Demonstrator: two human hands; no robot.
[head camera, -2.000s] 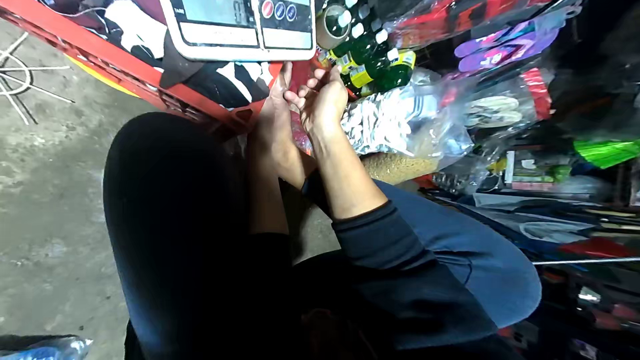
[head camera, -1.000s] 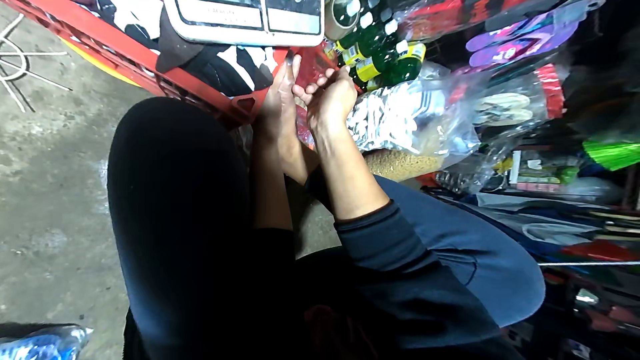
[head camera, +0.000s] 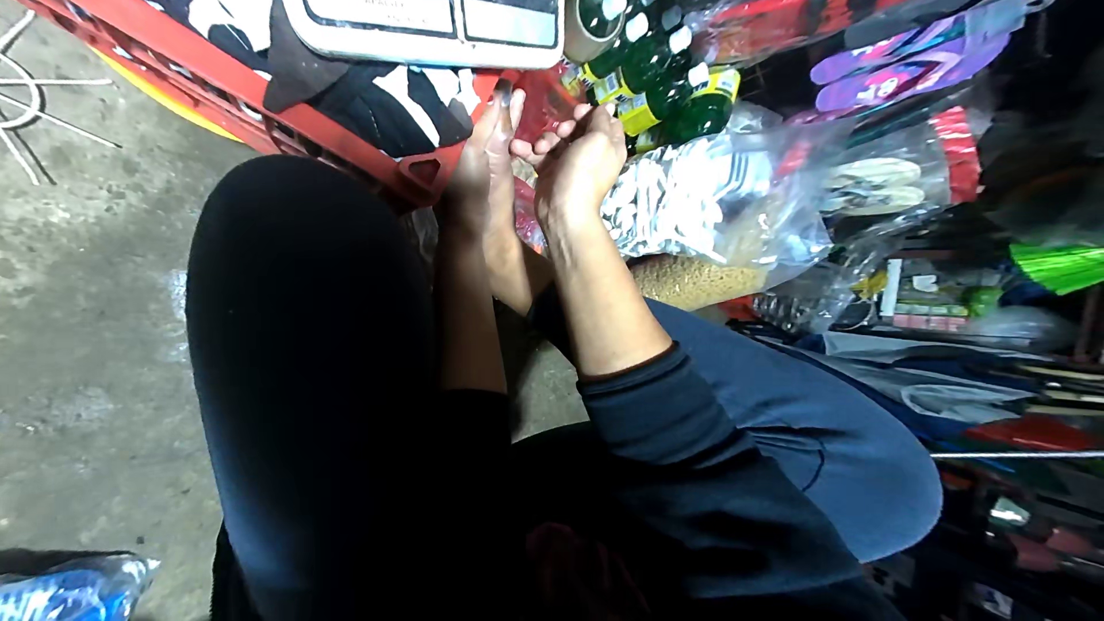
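Observation:
My left hand (head camera: 470, 164) is near the top centre, palm side turned inward, close to the red plastic basket's edge. To its right is my right hand (head camera: 582, 164), its fingers curled toward the left hand. No held object can be made out in either hand, and the fingertips partly overlap what lies behind them. Bare skin that looks like an ankle (head camera: 516, 267) shows between my forearms, with a dark cuff below it. The white device with a framed panel (head camera: 423, 34), perhaps a scale, lies above my left hand on dark and white cloth items (head camera: 388, 103).
A red plastic basket (head camera: 345, 138) runs along the upper left. Green bottles with white caps (head camera: 699, 112) stand right of my hands, near a clear bag of white items (head camera: 673, 198). Purple flip-flops (head camera: 914, 69) lie upper right. A metal wire rack (head camera: 30, 95) is on the concrete floor.

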